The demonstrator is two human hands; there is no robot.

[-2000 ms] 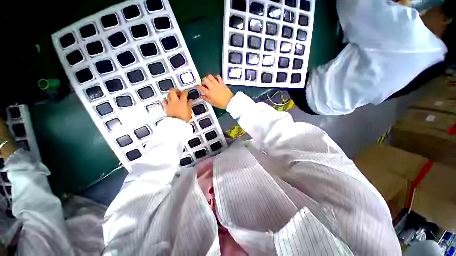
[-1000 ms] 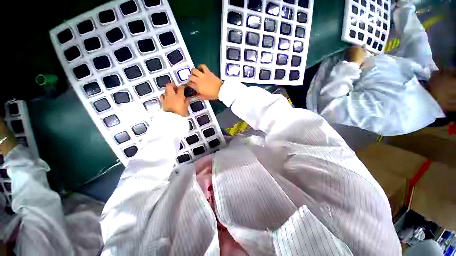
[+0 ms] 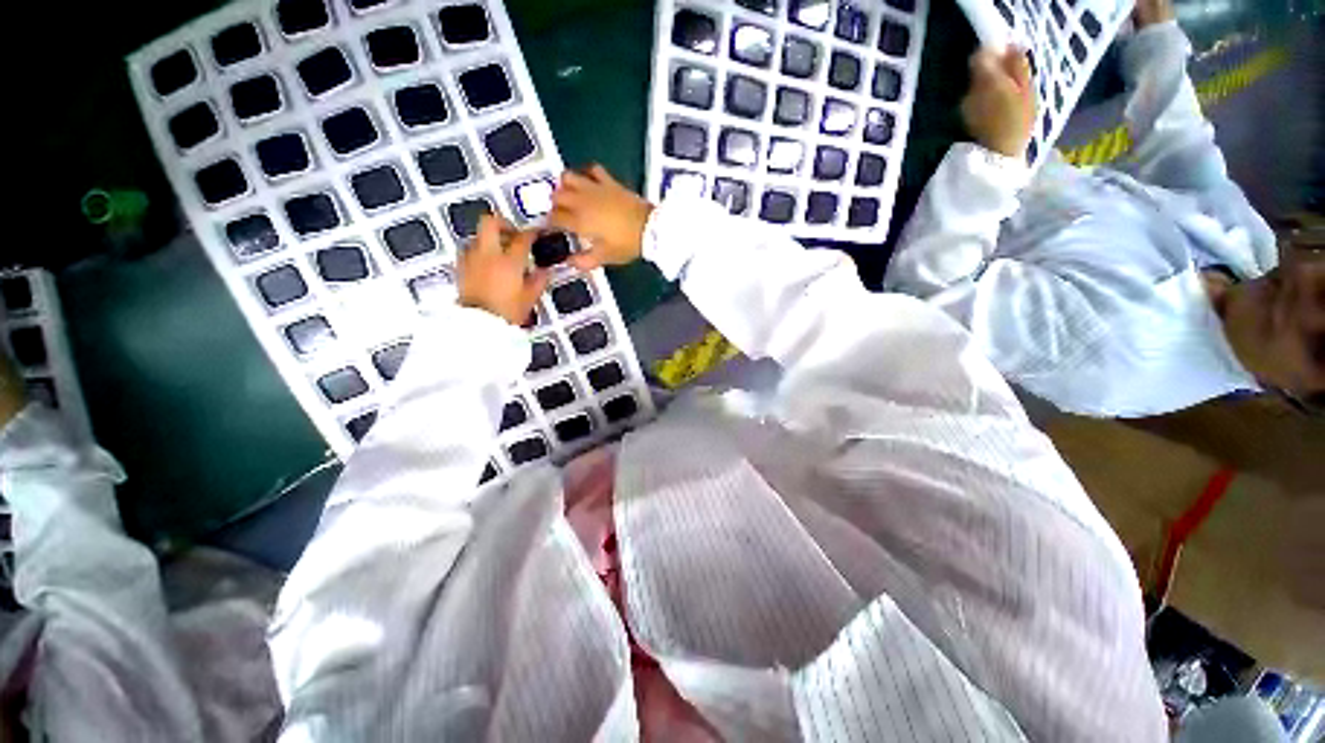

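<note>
A large white pocket tray (image 3: 313, 189) lies at an angle on the dark green bench, with dark rounded-square units in many pockets. My left hand (image 3: 501, 270) and my right hand (image 3: 600, 218) meet over its right part. Between their fingertips is one dark unit (image 3: 552, 248), held by both hands. A pale-faced unit (image 3: 535, 196) sits in the pocket just beyond my fingers. Glare whitens several pockets left of my left hand, and my left sleeve covers some near ones.
A second filled tray (image 3: 785, 109) lies beyond on the right. Another person (image 3: 1075, 276) at the right holds a tilted tray (image 3: 1068, 51). A person's sleeve (image 3: 66, 508) is at the left beside a tray edge. A green round object (image 3: 115, 206) lies left. A cardboard box (image 3: 1119, 494) is at the right.
My hands stay close together at the same part of the tray, and the dark unit between them now shows more fully. The person at the right has turned and their tray is now tilted.
</note>
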